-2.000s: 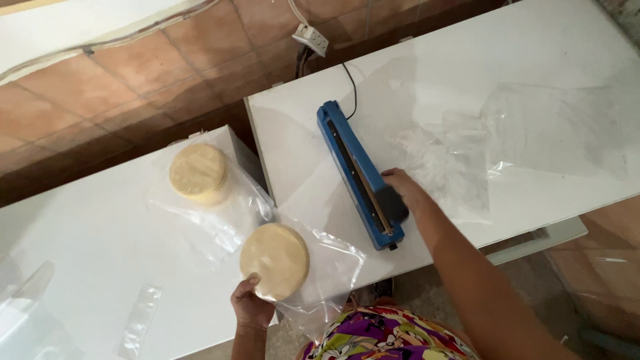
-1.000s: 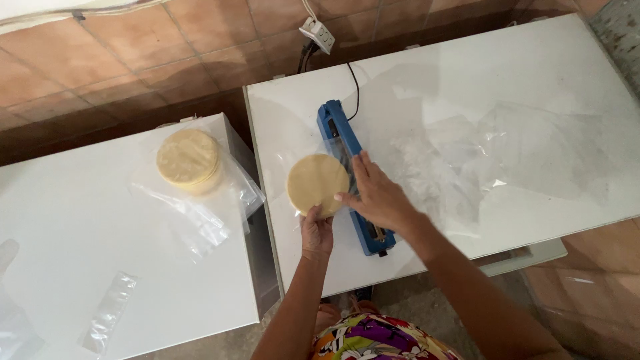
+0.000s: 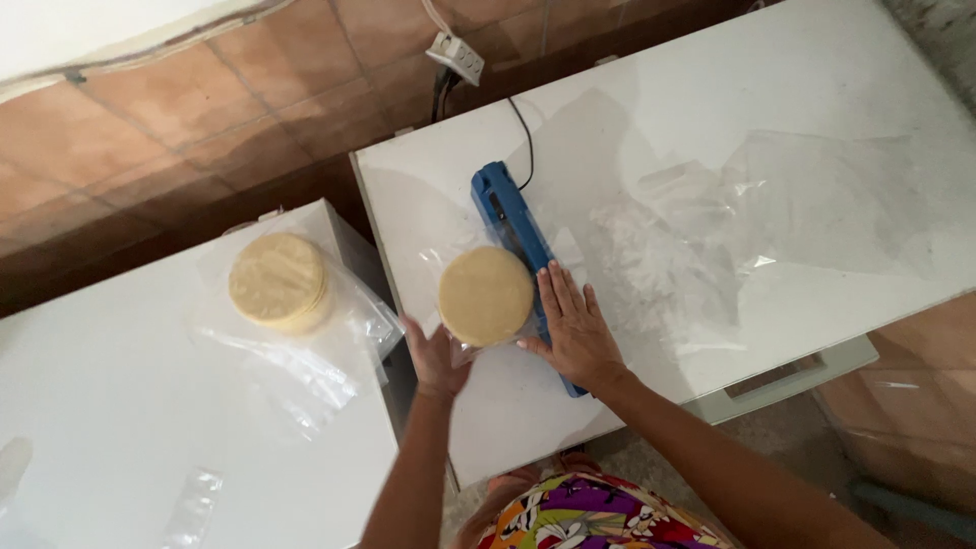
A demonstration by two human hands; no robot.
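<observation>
A round stack of flat, pale yellow dough discs (image 3: 486, 296) in a clear plastic bag lies against the left side of a blue impulse heat sealer (image 3: 518, 221). My left hand (image 3: 438, 358) is at the bag's lower left edge; whether its fingers grip the plastic cannot be told. My right hand (image 3: 573, 324) lies flat with fingers extended over the sealer and the bag's edge, just right of the discs. Part of the sealer is hidden under the bag and this hand. A second bagged stack of discs (image 3: 277, 280) stands on the left white surface.
Clear plastic bags (image 3: 831, 198) are spread on the right white worktop (image 3: 732, 84). A small clear bag (image 3: 194, 503) lies on the left surface. A white power strip (image 3: 456, 57) hangs by the tiled wall, and the sealer's black cord runs toward it. A gap separates the two surfaces.
Two seconds ago the bagged discs were at the left edge of the worktop in my left hand; now they are against the sealer. My right hand has moved from the sealer's lower end onto its middle.
</observation>
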